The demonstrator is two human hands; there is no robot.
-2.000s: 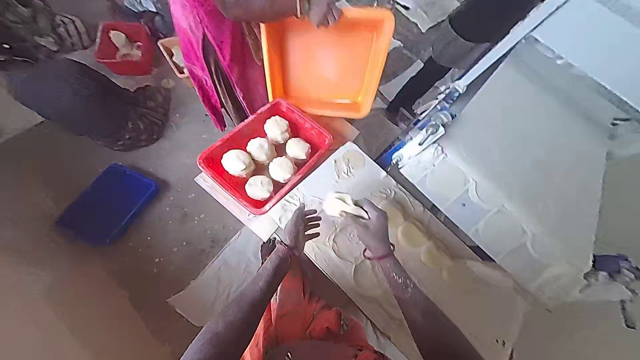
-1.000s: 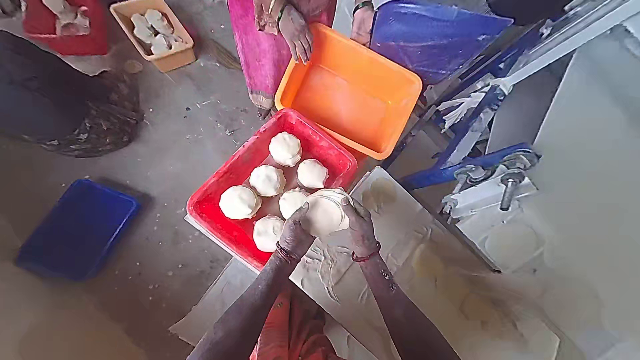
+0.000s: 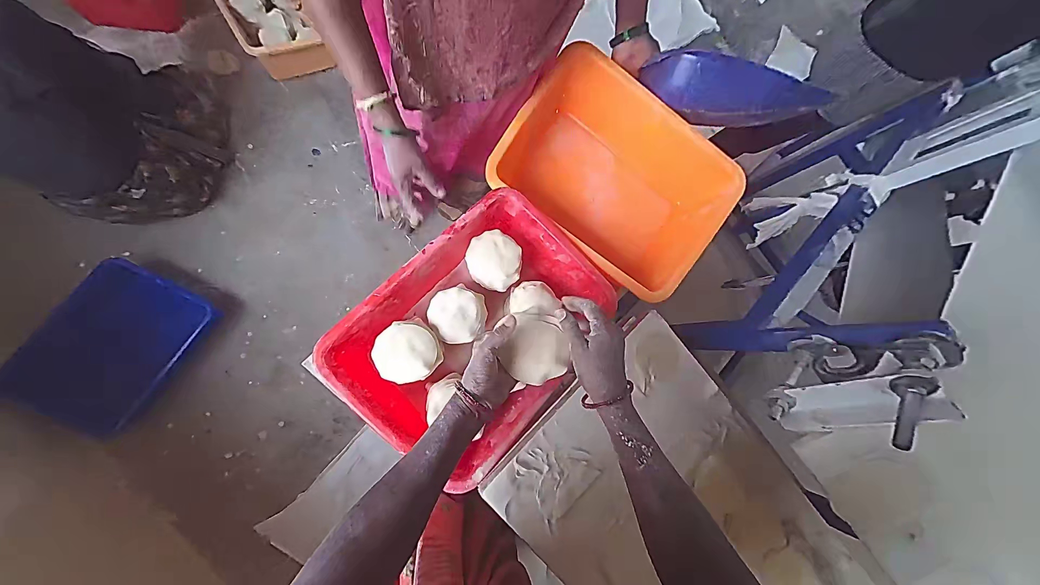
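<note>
Over the right part of a red plastic tray (image 3: 349, 345), my left hand (image 3: 490, 370) and my right hand (image 3: 597, 345) grip opposite sides of a pale dough round (image 3: 536, 349). Several pale dough balls lie in the tray, among them one near its back corner (image 3: 493, 260), one in the middle (image 3: 457, 314) and one at the left (image 3: 406, 352). The dough in my hands partly covers a ball behind it, and my left hand and forearm partly hide another nearer me. Whether the held round touches the dough below cannot be told.
An orange tray (image 3: 617, 171) adjoins the red one. Behind it stands a person whose hand (image 3: 406, 175) hangs near the red tray; the other holds a blue scoop-like object (image 3: 723, 88). A floured board (image 3: 650, 455) and blue metal frame (image 3: 812, 337) are at right, a blue tray (image 3: 106, 349) at left.
Two seconds ago my hands were apart over the board, the right one holding dough; now both hold dough over the red tray. The co-worker's hand has left the orange tray. The view has shifted closer.
</note>
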